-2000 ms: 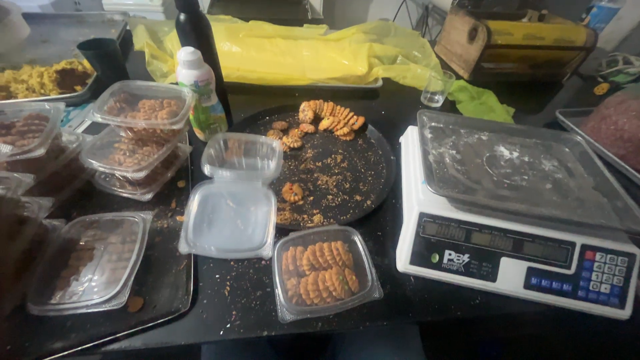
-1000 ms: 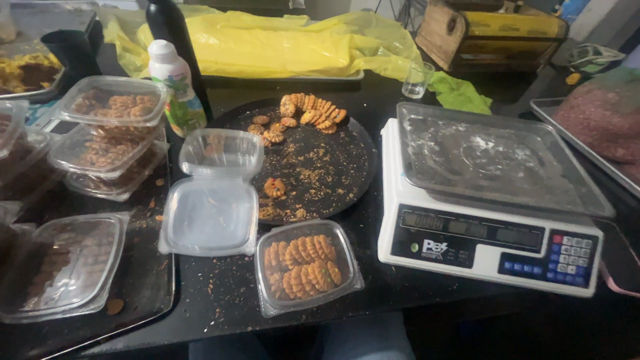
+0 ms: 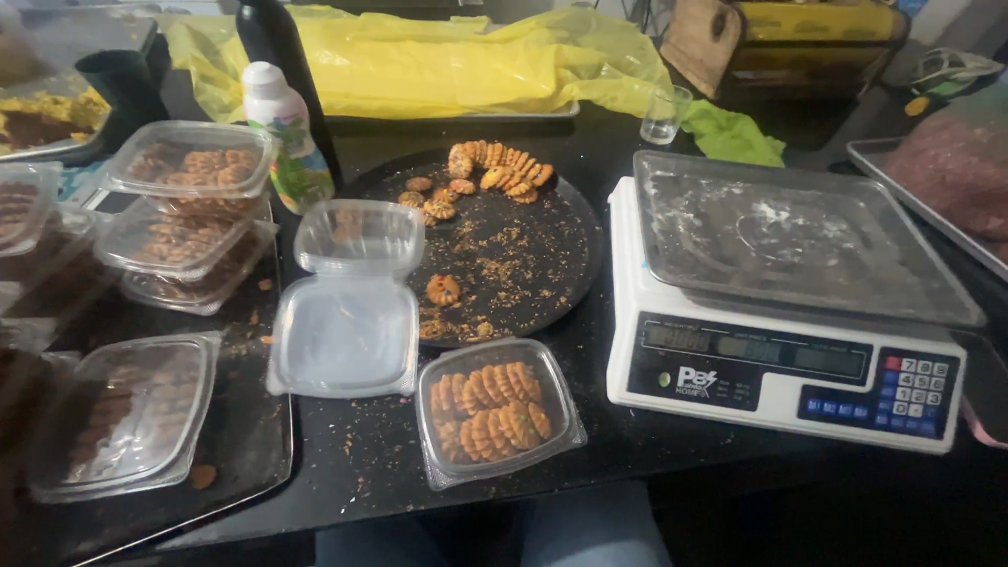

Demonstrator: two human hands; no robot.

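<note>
Neither my left hand nor my right hand is in view. A clear plastic clamshell container of cookies [image 3: 498,409] rests closed near the front edge of the dark table. Left of it lies an open clear clamshell container [image 3: 346,335], its far half touching a round black tray [image 3: 543,260]. On that tray are a curved row of ridged cookies [image 3: 504,167], a few loose cookies, crumbs and a single cookie [image 3: 443,290]. To the right stands a white digital scale [image 3: 787,378] with a bare, dusty platform. Stacked cookie containers [image 3: 189,181] stand at the left.
A dark baking tray [image 3: 244,465] carries closed containers at left. Behind stand a white-capped bottle [image 3: 287,134], a dark bottle [image 3: 276,47], a yellow plastic sheet [image 3: 441,71] and a clear cup [image 3: 666,114]. A tray edge [image 3: 929,197] with a reddish mass lies at far right.
</note>
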